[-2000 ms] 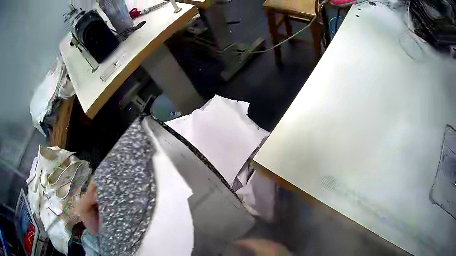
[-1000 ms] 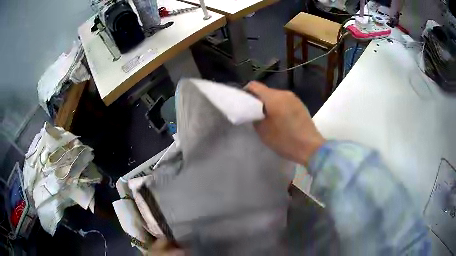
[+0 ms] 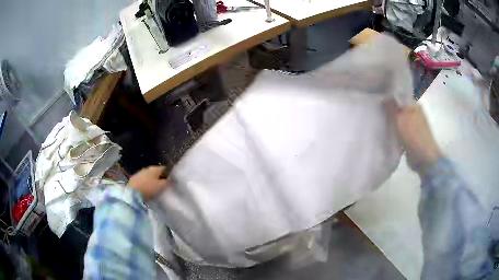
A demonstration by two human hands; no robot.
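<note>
A large white sheet, paper pattern or pale cloth, is spread between my hands and blurred by motion. My left hand grips its left edge. My right hand holds its right end, where a greyish part is raised and folded over. A narrow speckled dark strip shows along the sheet's upper left edge. More pale pieces lie under the sheet near the bottom; what holds them is mostly hidden.
The white machine table is at the right. Another table with a dark machine part stands at the upper left. A pile of cream pieces hangs at the left, beside a crate with a red item. A pink-red item lies upper right.
Both hands have moved up and apart, my left to the left and my right to the right. The sheet is now opened wide between them. The view has shifted, so the background sits further right.
</note>
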